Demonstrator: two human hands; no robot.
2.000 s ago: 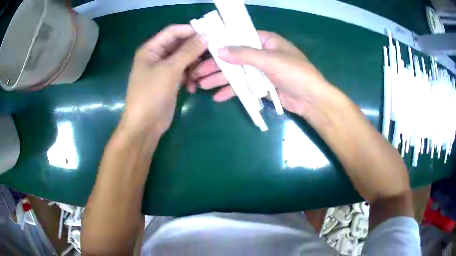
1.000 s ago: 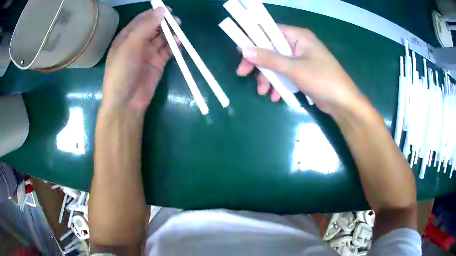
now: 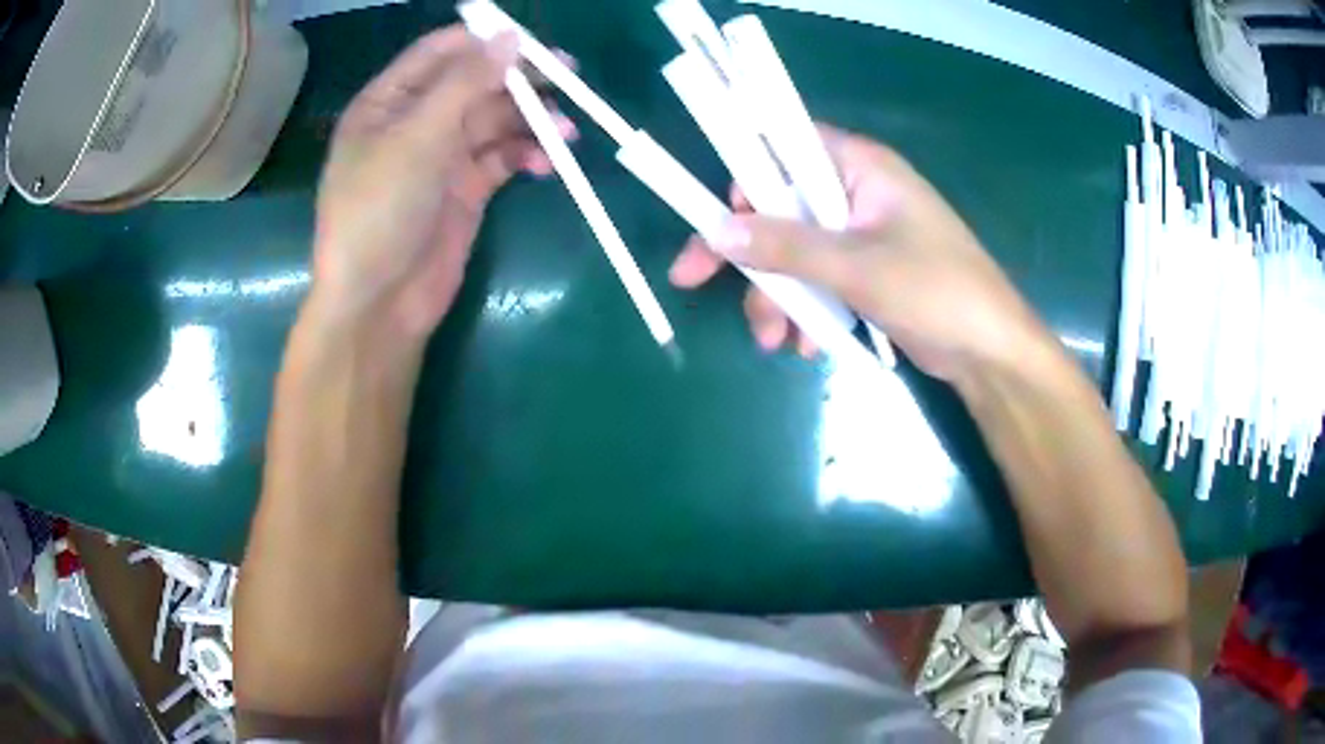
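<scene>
My left hand holds two thin white tubes by their upper ends; they spread apart downward. One of them meets the end of a thicker white tube in my right hand. My right hand grips several white tubes in a slanting bunch, thumb on top. Whether the thin tube enters the thicker one is hard to tell. The fingertips of my left hand hide the tubes' upper ends.
A beige bucket stands at the upper left, another beige piece at the left edge. A pile of white tubes lies at right on the green bench. Cartons below hold off-white bases and tubed parts.
The bunch was between both hands, then my left hand held two separate thin tubes. Now one of these has swung right to meet a thicker tube in my right hand.
</scene>
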